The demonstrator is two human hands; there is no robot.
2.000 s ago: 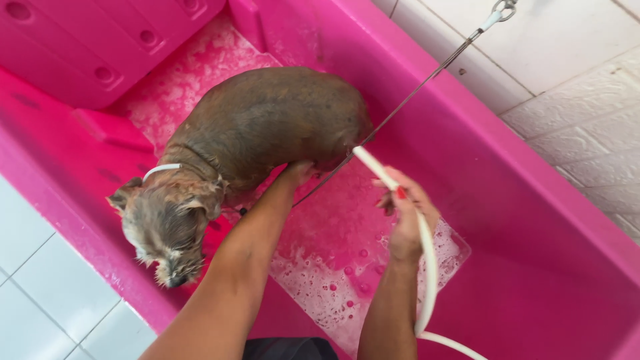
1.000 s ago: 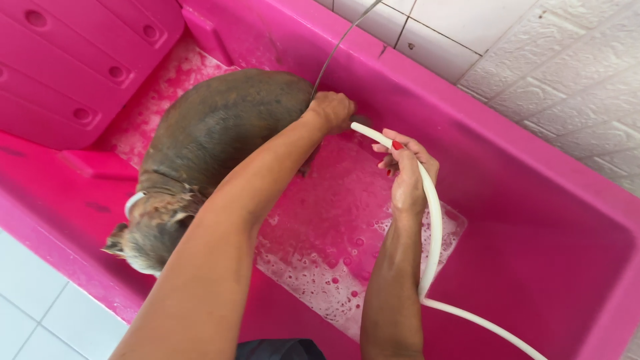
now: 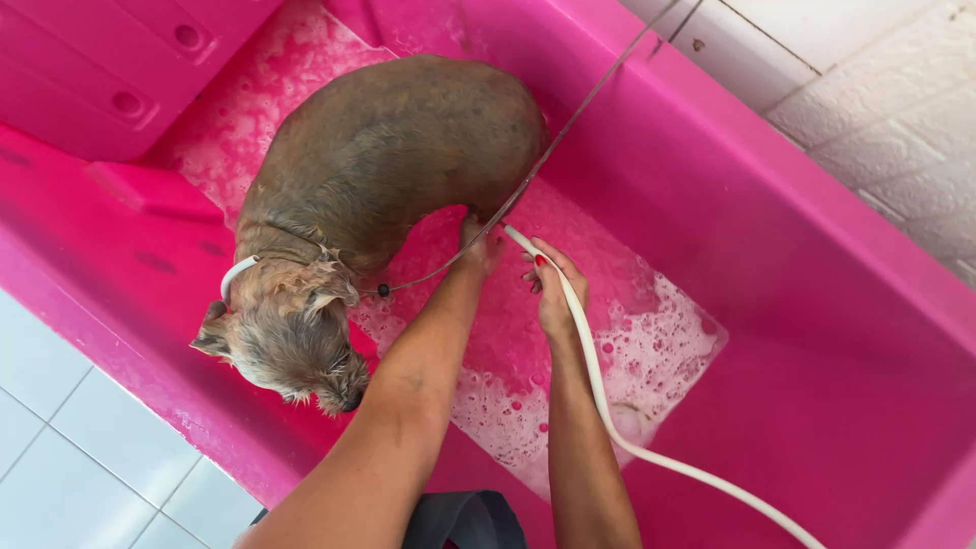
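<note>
A wet brown dog (image 3: 396, 152) stands curved in a pink plastic tub (image 3: 762, 191), its head low at the left. Around its neck is a white collar (image 3: 238, 276). My left hand (image 3: 480, 245) reaches under the dog's rear end, near a hind leg; its fingers are partly hidden, and whether they grip the leg is unclear. My right hand (image 3: 560, 286) holds a white hose (image 3: 583, 328) near its end, which points at my left hand and the dog's rear. A thin tether (image 3: 568, 126) with a small black bead (image 3: 383, 290) runs from the dog's neck over the tub's far rim.
Soapy foam (image 3: 656, 351) lies on the tub's floor at the lower right, with more at the upper left. A tiled wall (image 3: 892, 130) borders the tub at the upper right. Pale floor tiles (image 3: 99, 427) show at the lower left. The hose trails off at the bottom right.
My left hand has moved from the top of the dog's rear to below it. The dog's head, largely behind my arm one second ago, now shows. The hose remains in my right hand.
</note>
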